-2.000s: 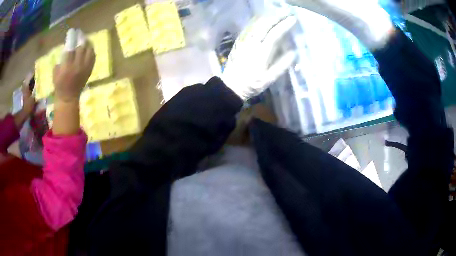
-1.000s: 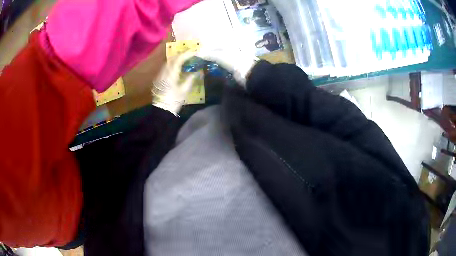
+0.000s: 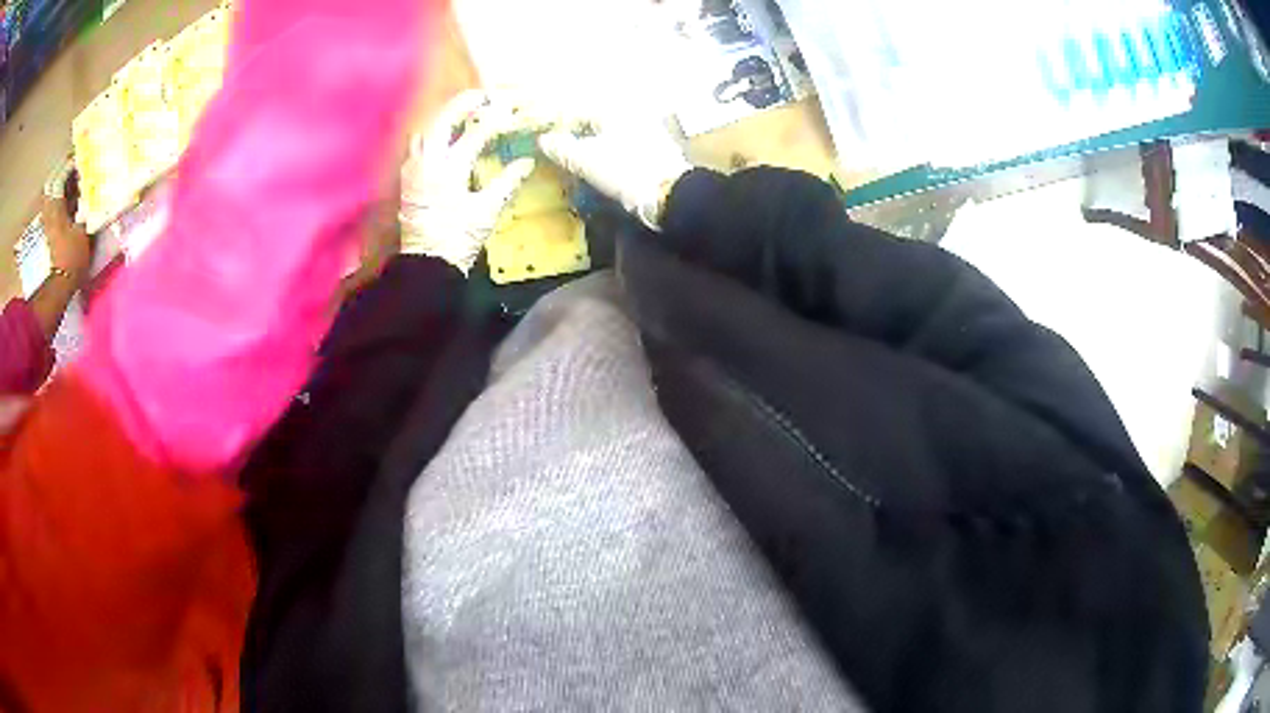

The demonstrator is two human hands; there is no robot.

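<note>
A pale yellow fixture (image 3: 538, 247) lies at the bench edge in front of me, with small holes along its near edge. My left hand (image 3: 453, 188), in a white glove, is at the fixture's left side with its fingers curled. My right hand (image 3: 613, 156), also white-gloved, reaches over the fixture from the right. A small teal-green plastic part (image 3: 517, 145) shows between the fingertips of both hands. Glare washes out much of the right hand, and the fingers hide part of the fixture, so the exact grip is unclear.
A neighbour's pink sleeve (image 3: 265, 237) crosses close on the left. More yellow fixtures (image 3: 146, 112) lie beyond it. A glaring tray with blue parts (image 3: 1121, 63) is at the upper right. A printed sheet (image 3: 745, 77) lies between. Wooden furniture stands at the far right.
Both gloved hands have moved from the tray area to the yellow fixture and remain there. The neighbour's pink sleeve has come in close, then swung so that the fixtures at left show again.
</note>
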